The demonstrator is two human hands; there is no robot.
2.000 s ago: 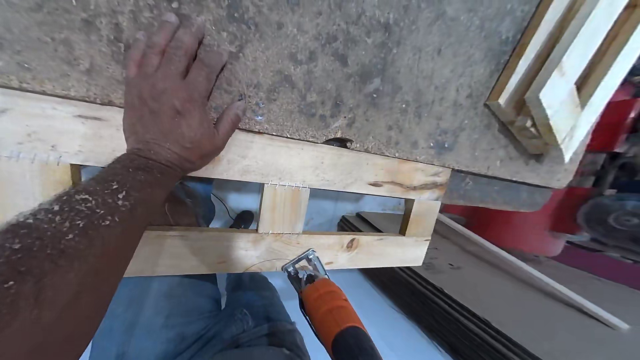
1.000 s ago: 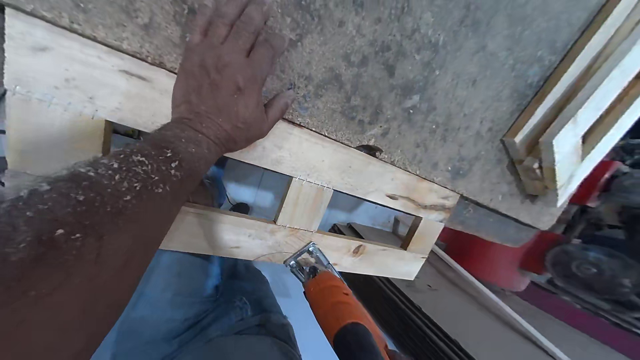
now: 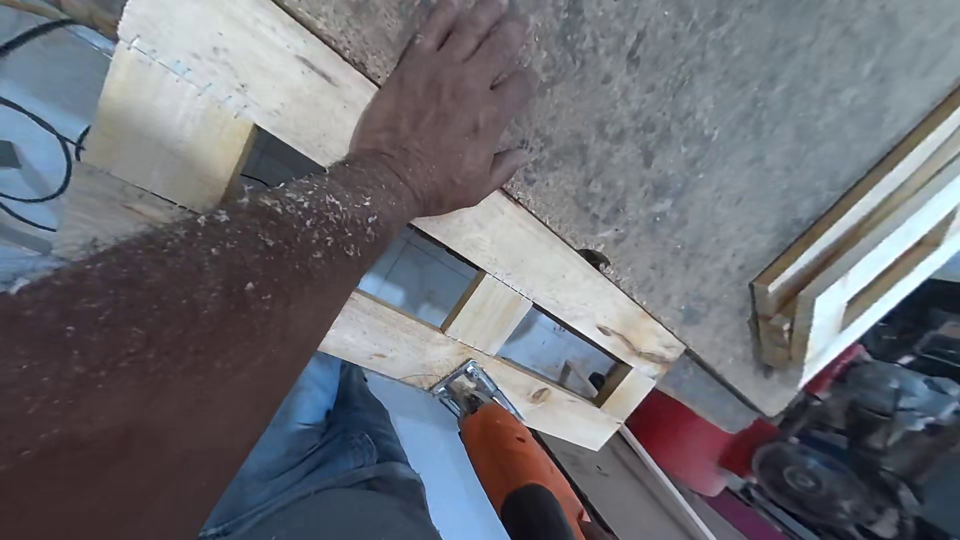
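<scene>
A pale wooden frame (image 3: 577,300) of two long rails joined by short crosspieces lies slanting along the table's near edge. My left hand (image 3: 450,120) rests palm down, fingers spread, across its upper rail and the tabletop. Sawdust sticks to that forearm. An orange and black jigsaw (image 3: 517,465) has its metal shoe on the outer edge of the lower rail (image 3: 405,349), just below a crosspiece (image 3: 489,313). A faint curved line shows on the wood left of the shoe. Only a sliver of my right hand (image 3: 596,531) shows at the jigsaw's handle; the blade is hidden.
More wooden frames (image 3: 825,307) lie stacked on the worn, dusty tabletop (image 3: 675,150) at right. Beyond the table's corner are a red container (image 3: 675,442) and a machine with a round disc (image 3: 802,472). Black cable (image 3: 64,150) loops at far left; sheets (image 3: 607,480) lean below.
The view has turned, so the frame and table edge slant more steeply. My left hand and the jigsaw keep about the same places on the frame.
</scene>
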